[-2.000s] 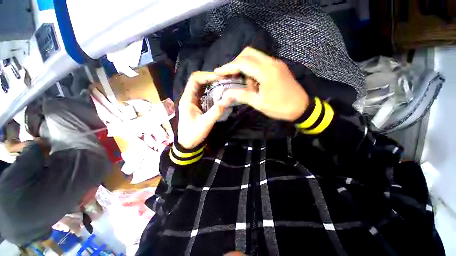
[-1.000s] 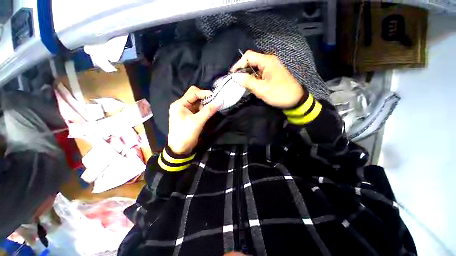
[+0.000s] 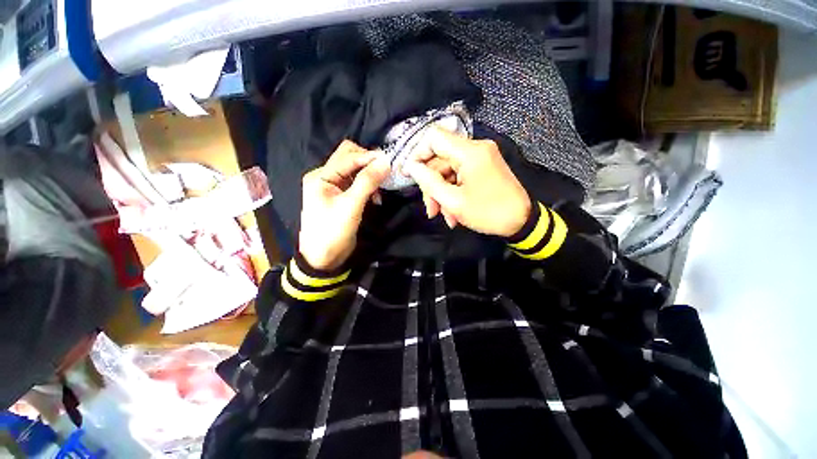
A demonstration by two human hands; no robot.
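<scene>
A small pale garment section (image 3: 399, 170) with a speckled black-and-white rim is spread between my hands, above bunched black fabric (image 3: 417, 82). My left hand (image 3: 339, 208) pinches its left edge between thumb and fingertips. My right hand (image 3: 470, 184) has its fingertips on the pale cloth at the rim, fingers curled. The speckled rim curves up and right past my right fingers. I cannot tell whether a small tool is in my right hand. A black-and-white speckled panel (image 3: 528, 99) lies behind, to the right.
A white table edge (image 3: 233, 31) runs across the top. At left are a cardboard box (image 3: 193, 139) with pink and white cloth pieces and part of a person in dark clothing (image 3: 54, 305). At right are a printed brown carton (image 3: 708, 76), clear plastic (image 3: 618, 175) and a pale strip.
The pale piece has opened out flatter, its speckled rim now showing at the upper right. My right hand has moved down and its fingers now point at the cloth's middle.
</scene>
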